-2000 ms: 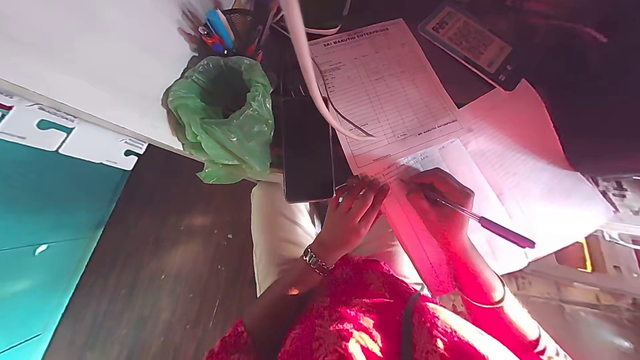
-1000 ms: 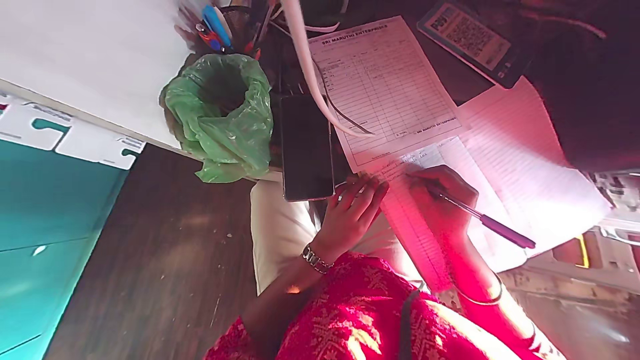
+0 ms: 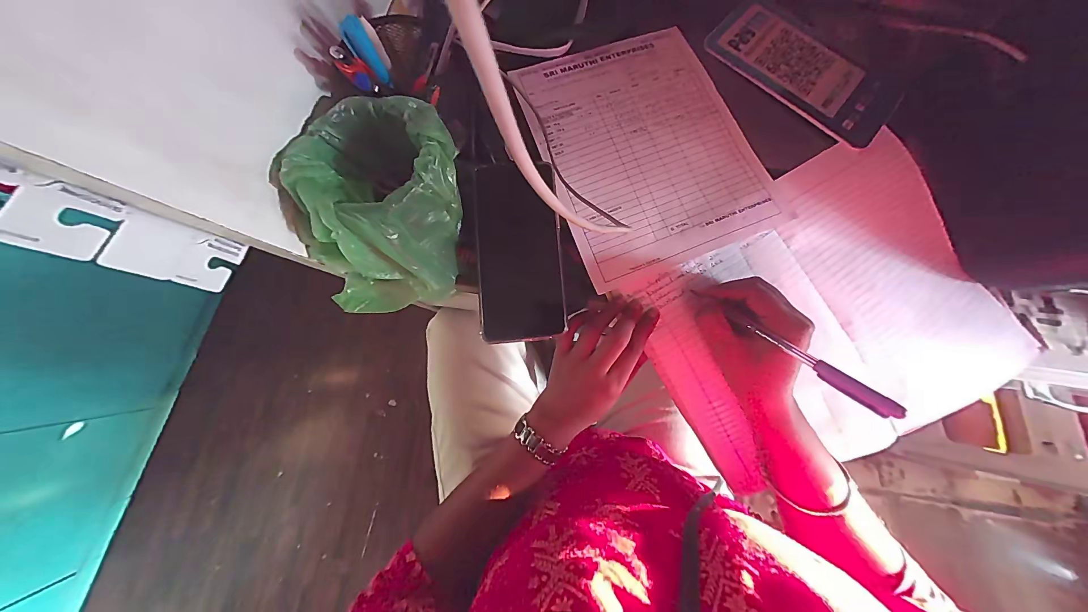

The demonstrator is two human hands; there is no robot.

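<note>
My right hand [image 3: 756, 336] is closed around a pen [image 3: 829, 374], its tip end resting at handwriting on the page of a ruled notebook [image 3: 884, 229]. My left hand [image 3: 603, 348] lies at the page's left edge, fingers together and slightly bent, holding nothing that I can see. A dark-screened smartphone [image 3: 520, 255] lies just left of those fingers. Above the notebook lies a printed form with a ruled table [image 3: 654, 153], partly overlapping it; a white cable [image 3: 501, 102] hangs across its left side.
A container lined with a green plastic bag [image 3: 382, 212] stands left of the phone. Behind it, a mesh holder [image 3: 395, 38] carries pens. A payment device with a printed code [image 3: 790, 68] lies at the upper right. White card hangers [image 3: 127, 238] line the left edge.
</note>
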